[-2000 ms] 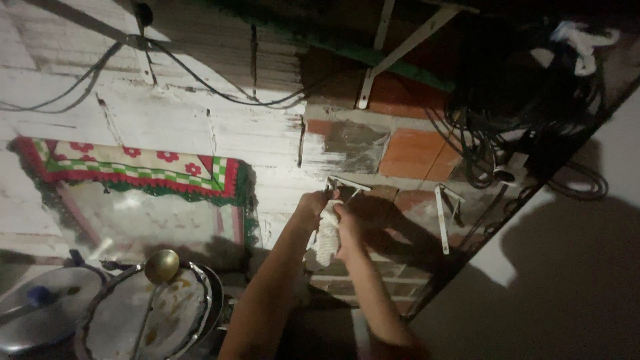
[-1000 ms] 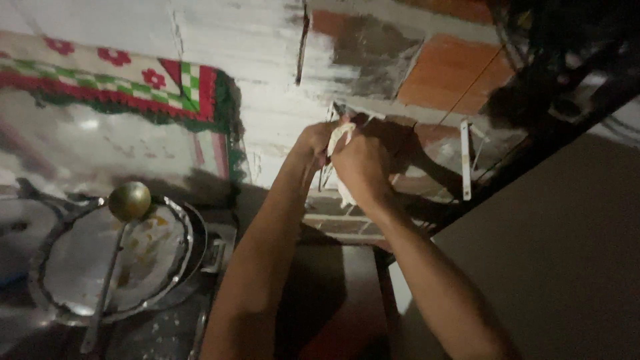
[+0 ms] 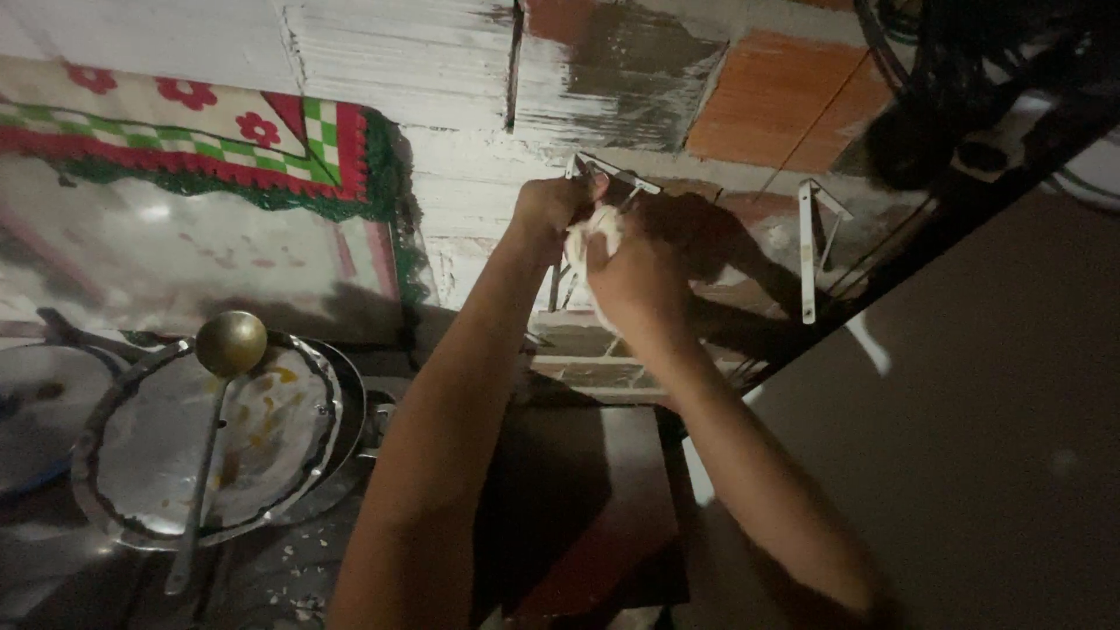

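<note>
A white metal shelf bracket [image 3: 617, 172] juts from the partly painted brick wall [image 3: 455, 192] in the upper middle. My left hand [image 3: 557, 206] is closed at the bracket's left part, with its fingertips hidden. Just below and to the right, my right hand [image 3: 639, 271] grips a pale cloth or bundle of cord [image 3: 602, 229]; blur leaves its kind unclear. The pale bundle hangs below the bracket, between my hands, and part of it lies behind the right hand. A second white bracket [image 3: 807, 254] is fixed to the wall farther right.
At lower left a ladle [image 3: 231, 344] rests on a stained metal lid or tray [image 3: 157, 437] over a pot, beside another lid [image 3: 48, 411]. A flower-patterned cloth [image 3: 262, 131] edges a panel above them. Dark cables [image 3: 927, 79] hang at upper right. A dark box-like surface [image 3: 560, 499] lies below my arms.
The view has moved closer to the wall and the pots. Both hands remain at the same bracket with the pale bundle, and my right hand now covers more of it than two seconds ago.
</note>
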